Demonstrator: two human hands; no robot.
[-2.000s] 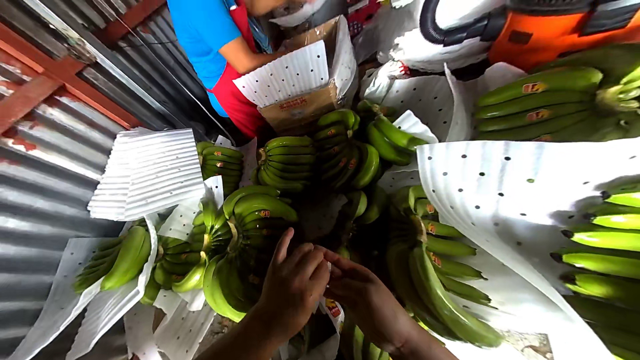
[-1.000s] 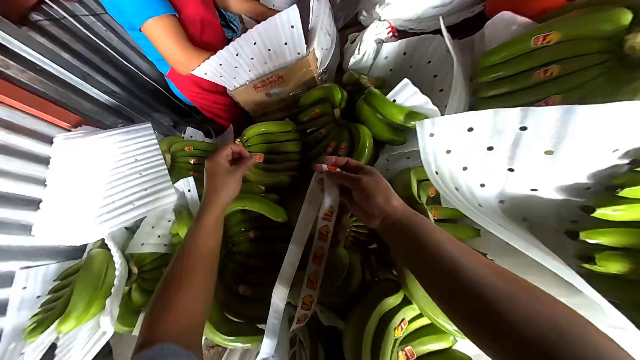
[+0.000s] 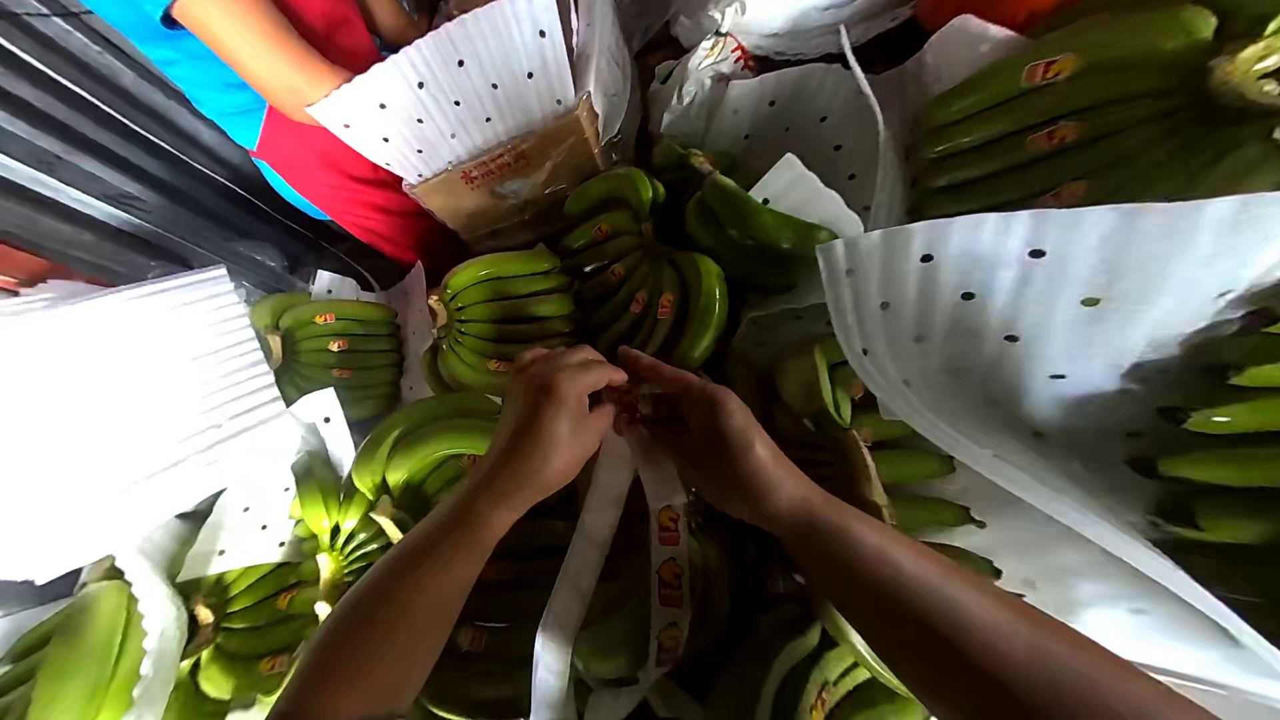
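My left hand (image 3: 560,415) and my right hand (image 3: 705,430) meet near the middle of the view, fingertips close together. A paper strip of stickers (image 3: 670,570) hangs from my right hand's fingers, its other length looping down beside it. My left fingertips are at the top of the strip; whether they pinch a sticker is hidden. Just beyond my hands lie a hand of green bananas (image 3: 515,310) and a darker green bunch (image 3: 640,280), both with small stickers on some fruit. More green bananas (image 3: 425,450) lie beside my left wrist.
Perforated white foam sheets (image 3: 1020,300) stand at the right and left. A cardboard box (image 3: 510,170) lined with foam is at the back, beside a person in a red apron (image 3: 340,150). Large green bananas (image 3: 1060,110) lie at the upper right. Corrugated metal (image 3: 110,130) walls the left.
My left hand has moved right from the bananas to meet my right hand. The sticker strip, seen hanging one second ago, still hangs from my right hand.
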